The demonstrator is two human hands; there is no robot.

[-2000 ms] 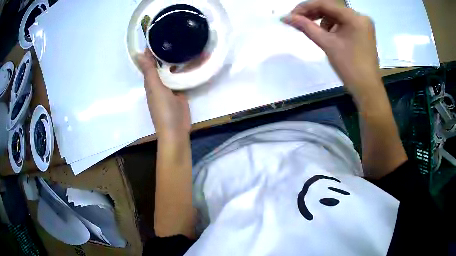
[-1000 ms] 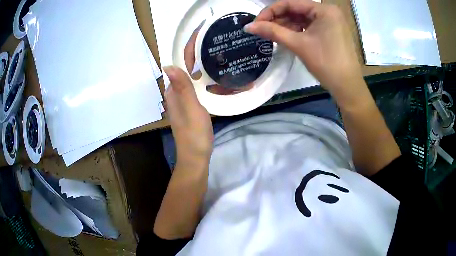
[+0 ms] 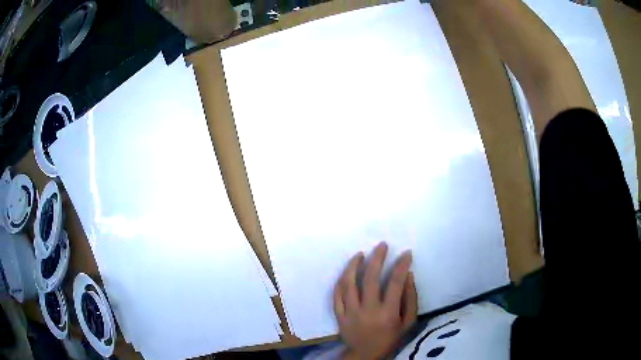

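Observation:
A stack of glossy white sheets (image 3: 365,155) lies in the middle of the bench. My left hand (image 3: 376,306) rests palm down on the lower edge of this stack, fingers spread, holding nothing. My right forearm reaches up across the right side, and my right hand is cut off beyond the top edge. The round white base with the black labelled centre is not seen in either hand now.
More white sheets lie at left (image 3: 162,225) and right (image 3: 597,70). Several white ring bases (image 3: 95,314) stand at far left. A skin-coloured, blurred shape, perhaps another person's hand, shows at the top beside a small pale part (image 3: 244,15).
The view has shifted over the bench. My left hand has let go of the base and lies on the sheets. My right hand has moved up out of the picture. The base is gone from view.

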